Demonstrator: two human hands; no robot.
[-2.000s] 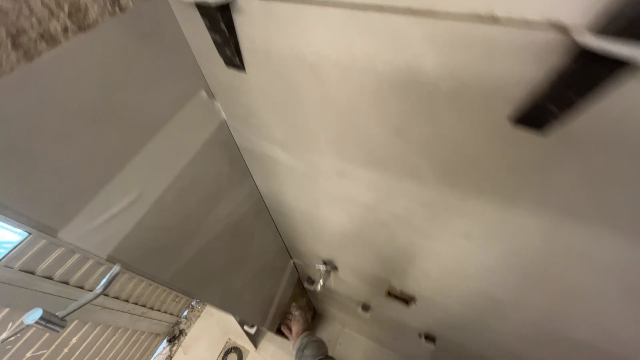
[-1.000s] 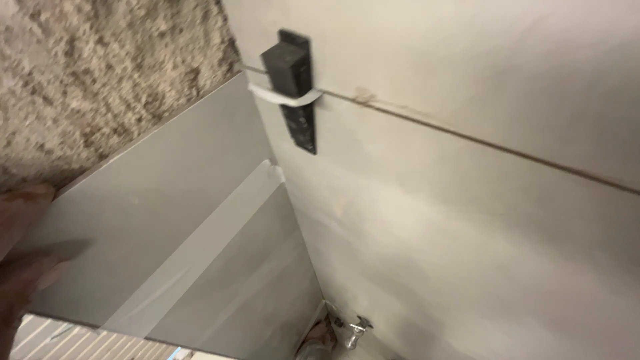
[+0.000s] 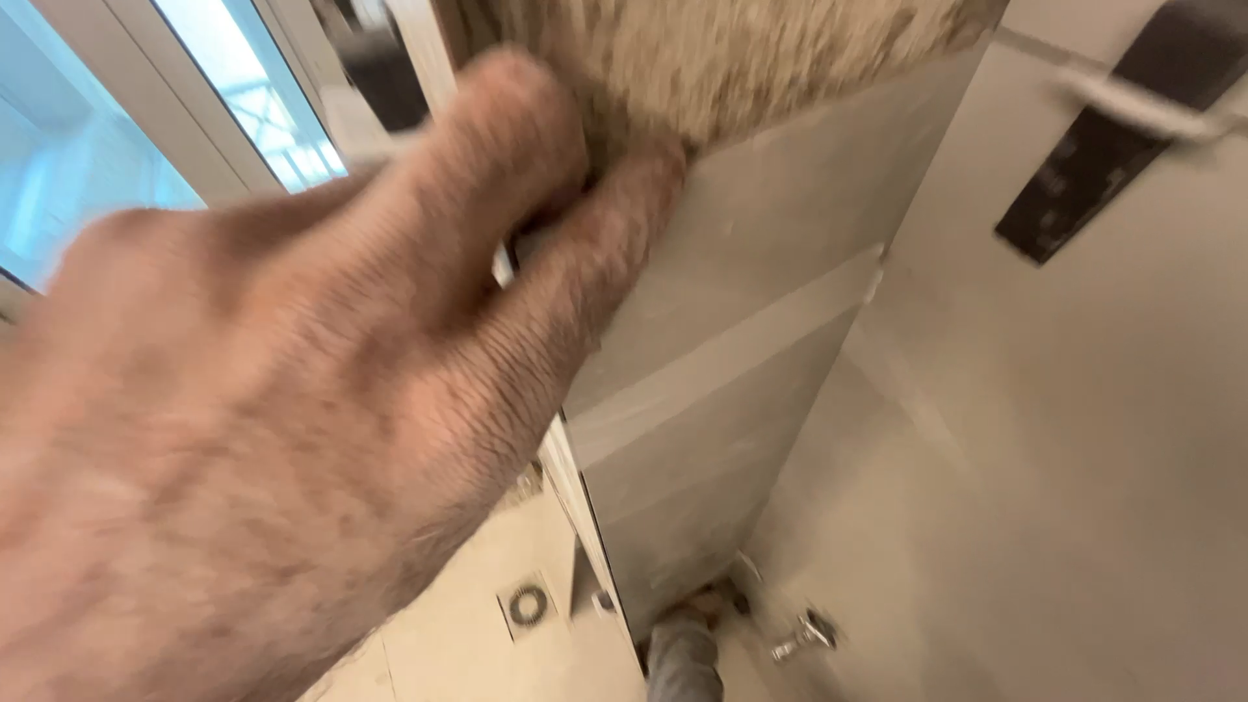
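Observation:
My left hand (image 3: 322, 390) reaches in large from the lower left. Its thumb lies along the upper left corner of a grey wall tile (image 3: 780, 224), and the other fingers curl over at the tile's left side, partly hidden. A paler strip crosses the tile's face at a slant. Above the tile's top edge is rough, bare mortar (image 3: 741, 49). The tile meets an adjoining tiled wall (image 3: 1053, 419) at a corner. A black wedge (image 3: 1082, 185) with a white clip sits across a joint of that wall. My right hand is out of view.
A metal water valve (image 3: 804, 634) sticks out low on the right wall. Close by, a grey-clothed limb (image 3: 685, 658) reaches the tile's foot; whose it is cannot be told. Round floor drain (image 3: 527, 605) at lower centre. A window frame (image 3: 166, 88) stands upper left.
My left hand, at the left edge one second ago, now reaches far into view over the tile's upper left corner. The view has shifted strongly.

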